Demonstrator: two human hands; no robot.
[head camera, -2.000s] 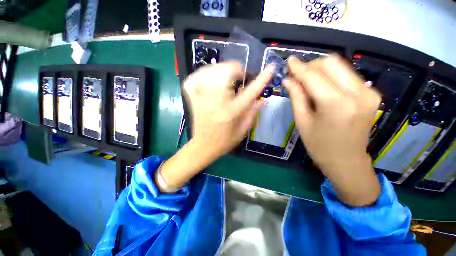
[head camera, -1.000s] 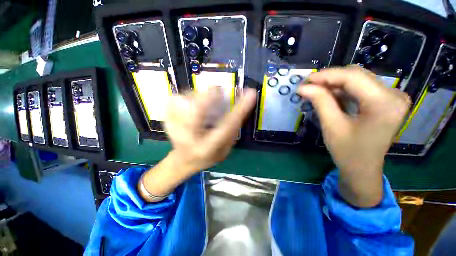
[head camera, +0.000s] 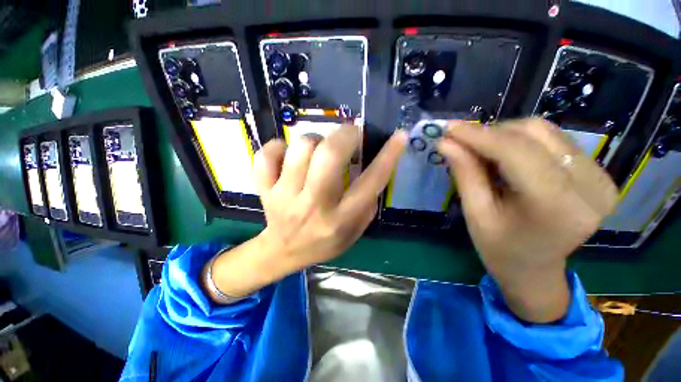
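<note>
A clear carrier film (head camera: 428, 143) with several dark lens rings lies over the third phone (head camera: 478, 63) in the black tray, just below its camera lenses. My right hand (head camera: 523, 186) pinches the film's right side between thumb and index finger. My left hand (head camera: 317, 190) has its index finger stretched out, its tip at the film's left edge; the other fingers are bent and apart, over the second phone (head camera: 328, 67). My left thumb is hidden or unclear. The first phone (head camera: 220, 74) and the fourth phone (head camera: 612, 82) lie beside them, dark camera ends away from me.
The long black tray (head camera: 381, 30) rests on a green mat (head camera: 190, 198). A smaller-looking black tray (head camera: 142, 175) with several phones stands to the left. A small white block (head camera: 63, 103) is at the upper left. A further phone is cut off at the right edge.
The view has shifted to the right along the tray since the oldest frame. Since one second ago, my left index finger has come in to the film, and the film has moved slightly left.
</note>
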